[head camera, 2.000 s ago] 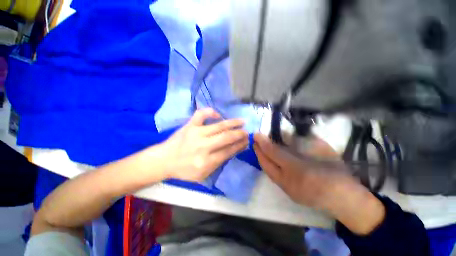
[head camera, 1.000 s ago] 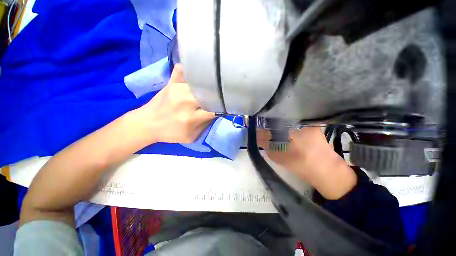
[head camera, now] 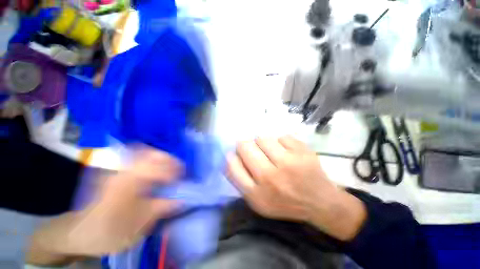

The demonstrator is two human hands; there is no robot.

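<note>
Royal blue fabric point(head camera: 158, 100) lies bunched left of the sewing machine and reaches down to the table's front edge. A paler blue part point(head camera: 208, 181) shows between my hands, blurred. My left hand point(head camera: 123, 202) is at the fabric's lower left side, strongly blurred, with thumb and fingers apart; whether it grips cloth is unclear. My right hand point(head camera: 281, 176) is palm down at the front edge, beside the pale cloth, fingers bent and close together; its fingertips do not clearly show a hold. The machine's needle area point(head camera: 310, 113) is behind my right hand, with no cloth visible there.
Black-handled shears point(head camera: 379, 157), blue snips point(head camera: 406, 147) and a dark-rimmed smartphone point(head camera: 452, 171) lie right of my right hand. A yellow cone point(head camera: 76, 26) and a purple round device point(head camera: 34, 76) are at the far left. The machine head point(head camera: 421, 89) stands at the right.
The view has shifted, so the shears, snips and phone show more fully. The cloth has come away from the needle, leftward and toward me. Both hands have left the needle.
</note>
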